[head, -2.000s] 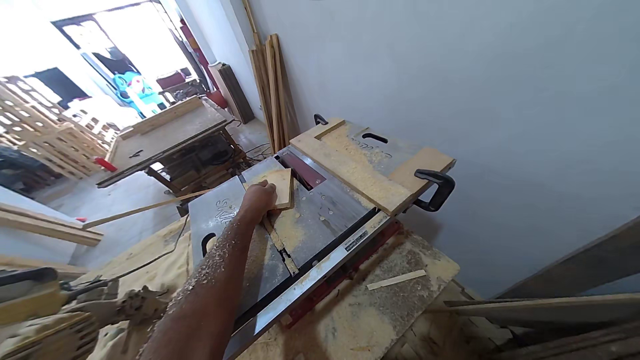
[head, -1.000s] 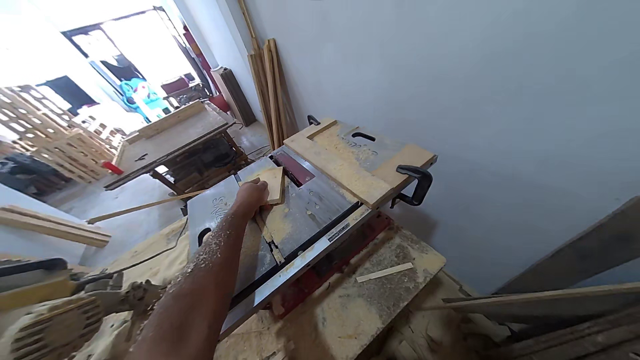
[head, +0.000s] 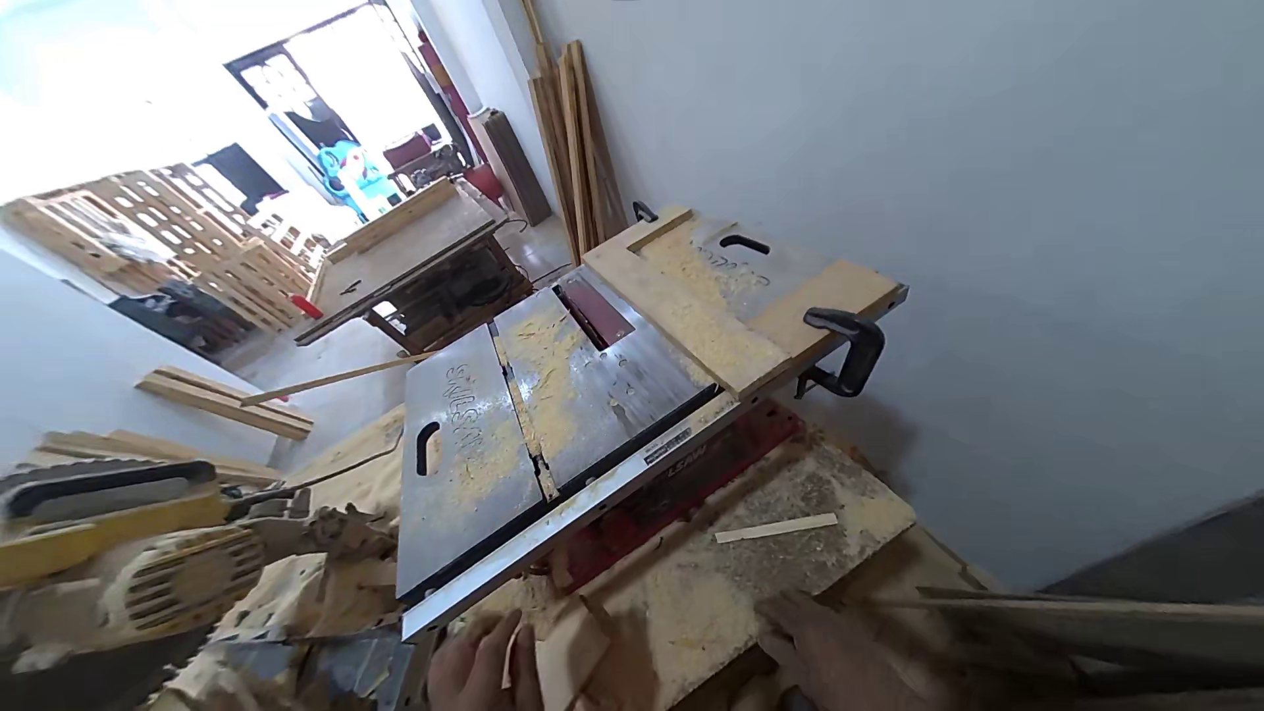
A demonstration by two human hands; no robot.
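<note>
At the bottom of the head view, my left hand is closed on a small wood piece, just below the front rail of the table saw. My right hand lies at the edge of the dusty board under the saw; its fingertips are blurred, and whether it holds anything does not show. The table saw has a metal top strewn with sawdust and a red insert. A wooden fence lies across its right side, held by a black clamp. A thin wood strip rests on the board.
A yellow power tool stands at the lower left among wood scraps. Behind the saw is a wooden worktable, with pallets beyond it. Long boards lean on the wall. More boards lie at the lower right.
My left hand has moved from the saw top down to the near side of the saw, and the wood piece it held there is gone from the top. My right hand has come into view.
</note>
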